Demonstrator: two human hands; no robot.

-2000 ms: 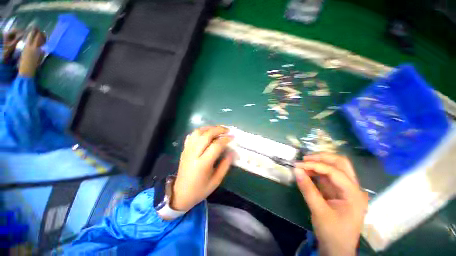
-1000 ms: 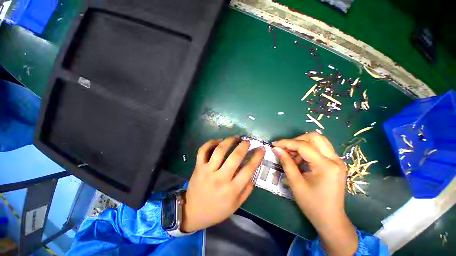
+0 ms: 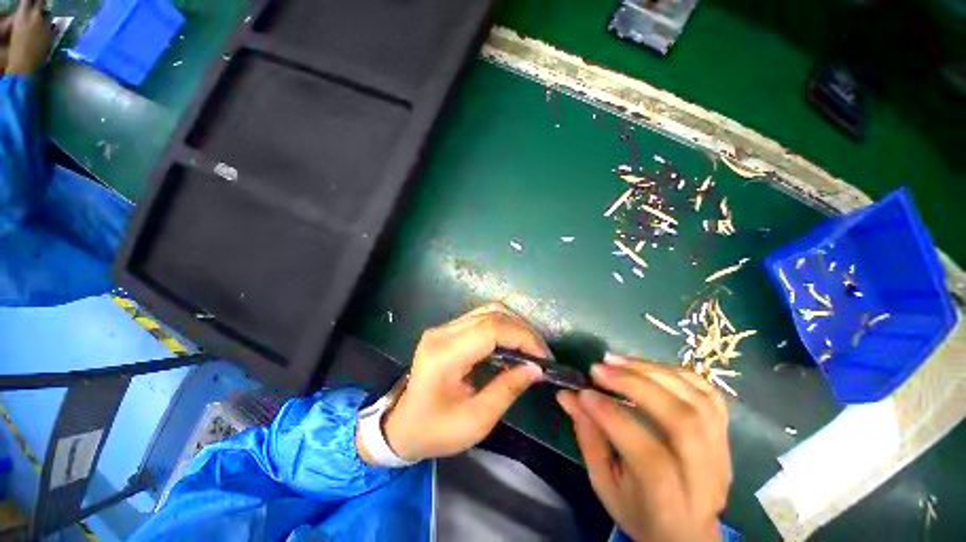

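A metal frame (image 3: pixel 561 375) is seen edge-on as a thin dark bar, held a little above the green bench (image 3: pixel 477 201). My left hand (image 3: pixel 466 373) grips its left end between thumb and fingers. My right hand (image 3: pixel 659 432) holds its right end with thumb and fingertips. The frame's faces are not visible, and whether a small piece is between my fingertips cannot be told. Peeled liners (image 3: pixel 717 341) lie in a cream pile just beyond my right hand. Small scraps (image 3: pixel 657 206) are scattered further back.
A black compartment tray (image 3: pixel 286 201) with empty pockets stands at left. A blue parts bin (image 3: pixel 874 307) with slivers is at right, white backing sheets (image 3: pixel 837 466) below it. Beyond the pale strip lie a silver frame (image 3: pixel 654 21) and a dark unit (image 3: pixel 839 97). A neighbour's hand (image 3: pixel 27 40) shows top left.
The frame was flat on or near the bench with its pale face up; now it is raised and turned edge-on. Both hands have shifted their grip around its ends.
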